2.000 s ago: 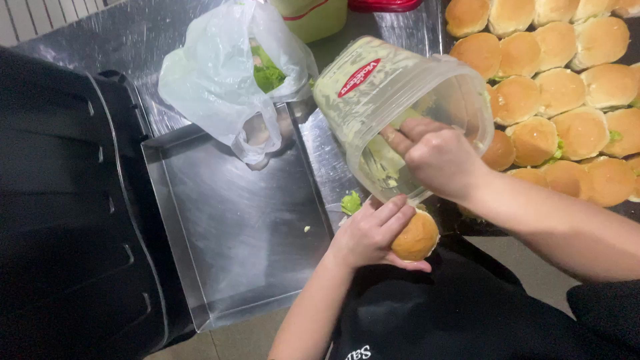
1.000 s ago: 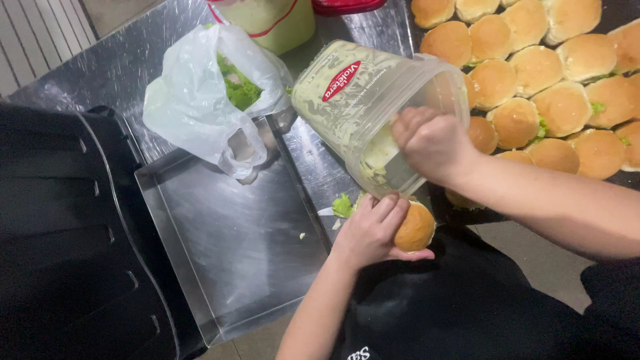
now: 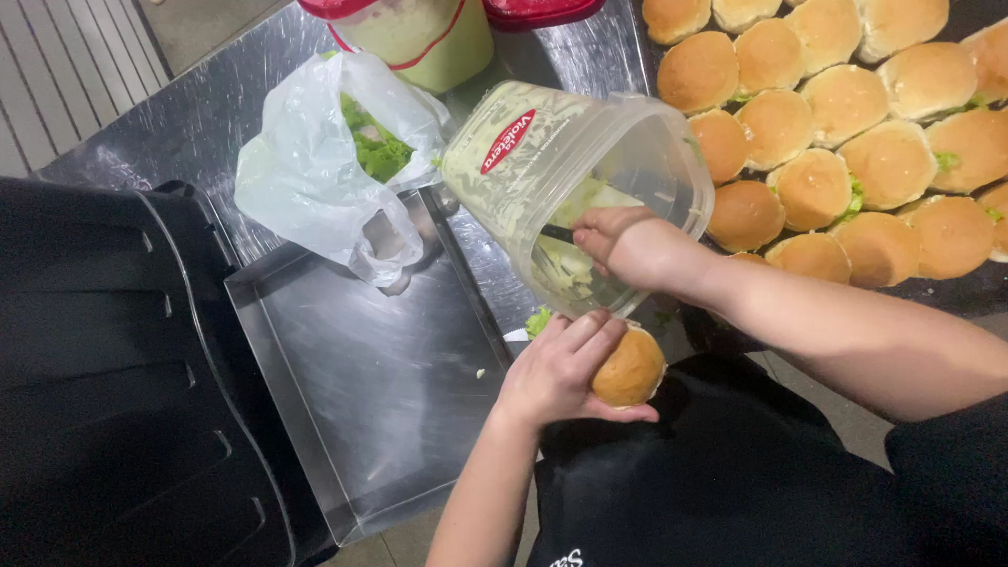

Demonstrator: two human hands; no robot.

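My left hand (image 3: 563, 370) is closed around a bread roll (image 3: 628, 368), just below the rim of a clear plastic tub (image 3: 512, 153). The tub lies tilted, its mouth facing me, with a pale creamy shredded mix (image 3: 579, 264) inside. My right hand (image 3: 630, 244) reaches into the mouth and grips the black handle of a utensil (image 3: 557, 233); its metal end is partly buried in the mix. Green lettuce (image 3: 538, 321) shows beside my left fingers, under the tub's rim.
A metal tray (image 3: 378, 370) lies left of my hands, with a white plastic bag (image 3: 315, 173) of lettuce over its far corner. A black crate (image 3: 118, 354) stands at the left. Behind is a red-trimmed tub (image 3: 441, 47). Rows of filled rolls (image 3: 846, 94) cover the right.
The utensil's black handle and metal end now show inside the tub; my right hand hid them earlier. My left hand keeps the roll at the tub's rim.
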